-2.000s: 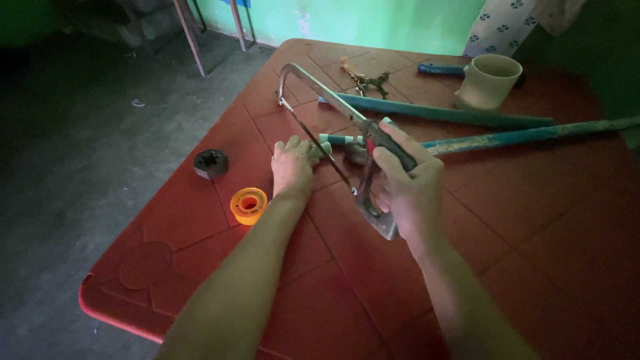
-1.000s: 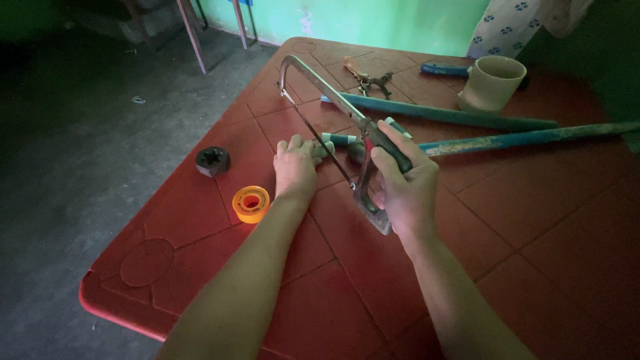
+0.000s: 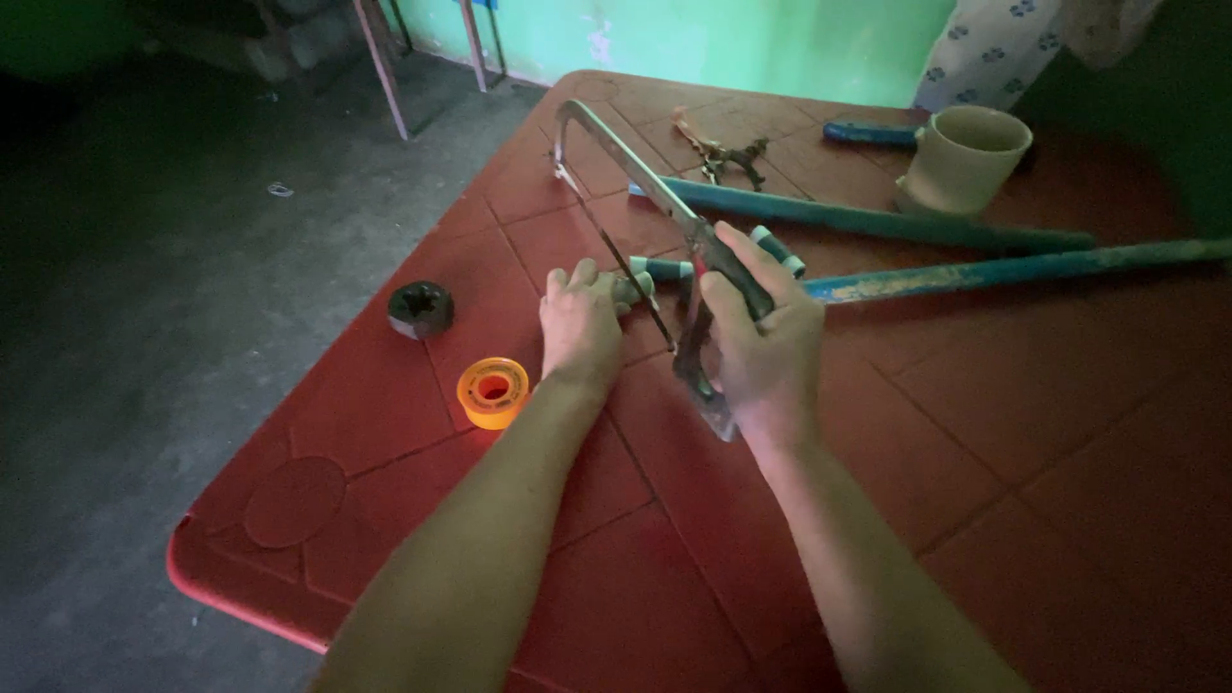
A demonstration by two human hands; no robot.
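My right hand (image 3: pixel 770 327) grips the dark handle of a hacksaw (image 3: pixel 635 164), whose frame points up and to the left. The thin blade runs down beside a short grey-green pipe piece (image 3: pixel 634 289). My left hand (image 3: pixel 582 322) is closed around that piece, left of the blade, and hides part of it. Whether the teeth touch the pipe I cannot tell. Another short pipe piece (image 3: pixel 659 269) lies just behind the blade, and one more (image 3: pixel 778 252) is beyond my right hand. A long blue pipe (image 3: pixel 962 277) extends right from behind that hand.
On the red table (image 3: pixel 616 539) are a black ring-shaped die (image 3: pixel 421 309) and an orange tape spool (image 3: pixel 493 393) at left. Farther back lie a long green-blue strip or pipe (image 3: pixel 866 218), a metal clamp-like tool (image 3: pixel 727 159), a beige cup-shaped container (image 3: pixel 967 159) and a blue handle (image 3: pixel 869 134).
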